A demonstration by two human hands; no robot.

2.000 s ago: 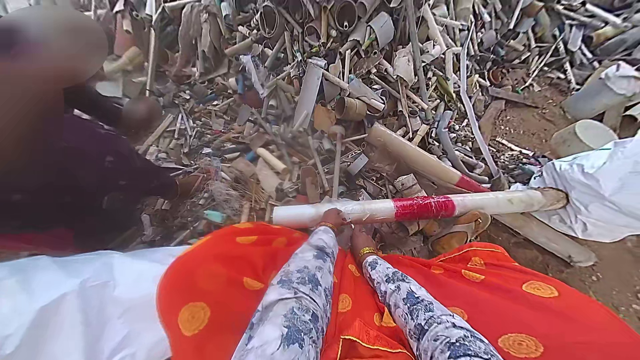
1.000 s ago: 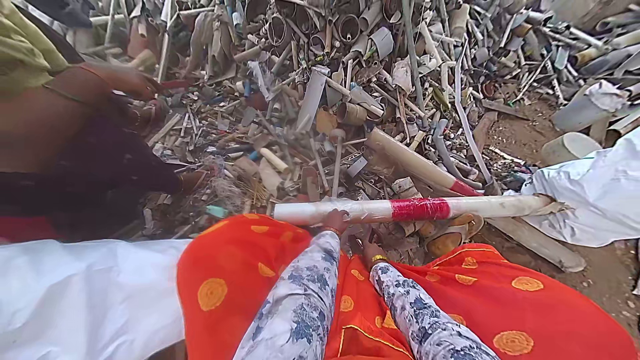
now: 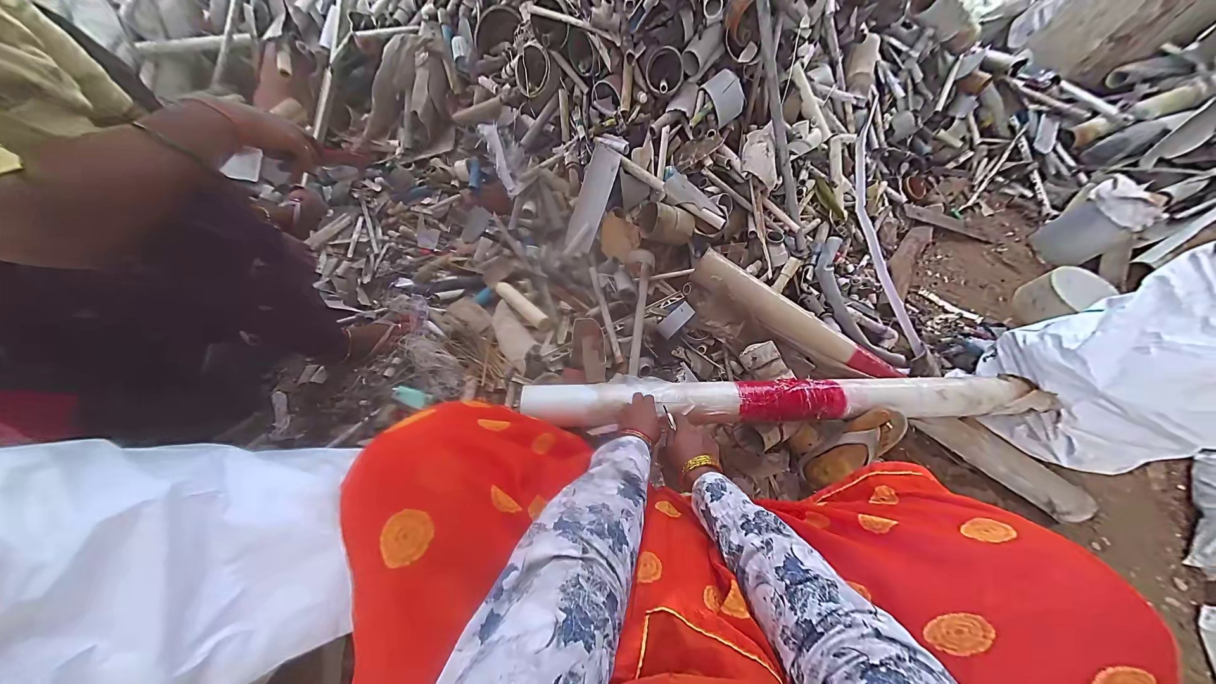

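A long white plastic pipe (image 3: pixel 912 397) with a red band and clear film on it lies across in front of me, above my orange cloth with yellow dots (image 3: pixel 408 537). My left hand (image 3: pixel 640 418) touches the pipe left of the red band, its fingers near the film. Close beside it, just below the pipe, is my right hand (image 3: pixel 691 446). A small metallic thing, too small to name, shows between the two hands. Whether either hand is closed on something cannot be told. A second pipe with a red end (image 3: pixel 784 309) slants behind the first.
A large heap of plastic pipe scraps (image 3: pixel 570 190) spreads ahead. At the left, a co-worker's arm (image 3: pixel 123 190) reaches over it. White sheets lie at the left (image 3: pixel 161 541) and right (image 3: pixel 1130 361). Cut pipe pieces (image 3: pixel 1062 293) and a split pipe length (image 3: pixel 1012 465) rest on brown soil.
The co-worker's arm at the left, blurred and drawn back two seconds ago, now stretches over the heap. My right hand has shifted slightly away from the pipe's near edge.
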